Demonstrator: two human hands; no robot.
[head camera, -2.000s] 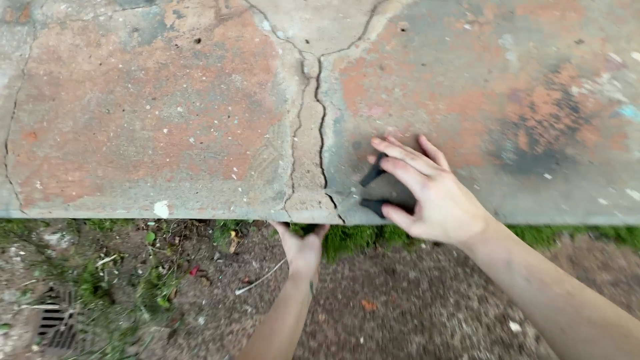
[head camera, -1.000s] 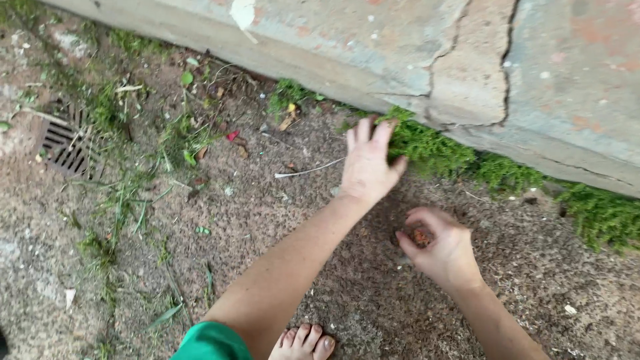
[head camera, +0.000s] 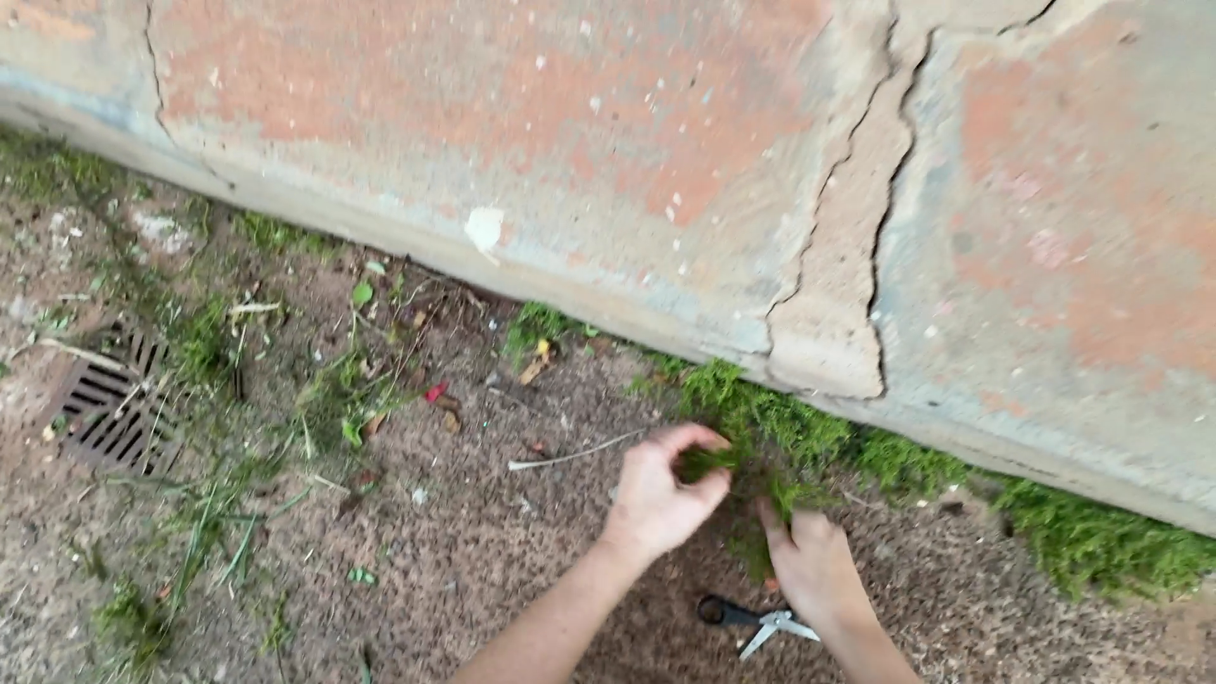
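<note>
Low green plants (head camera: 788, 423) grow along the foot of the concrete ledge. My left hand (head camera: 665, 489) has thumb and fingers closed around a tuft of this greenery. Just right of it, my right hand (head camera: 807, 551) pinches another green sprig, its fingers partly hidden. On the ground beneath my right hand lie scissors (head camera: 769, 622) with a black handle and spread metal blades; part of them is hidden by the hand.
A cracked concrete ledge (head camera: 608, 142) with worn orange paint spans the top. At left, a metal drain grate (head camera: 119, 408) lies among grass clippings. A thin pale stem (head camera: 575, 456) and a red petal (head camera: 435, 391) rest on the rough ground.
My left hand, spread over the greenery one second ago, now holds a tuft. My right hand has moved up to the plants. The scissors now show on the ground.
</note>
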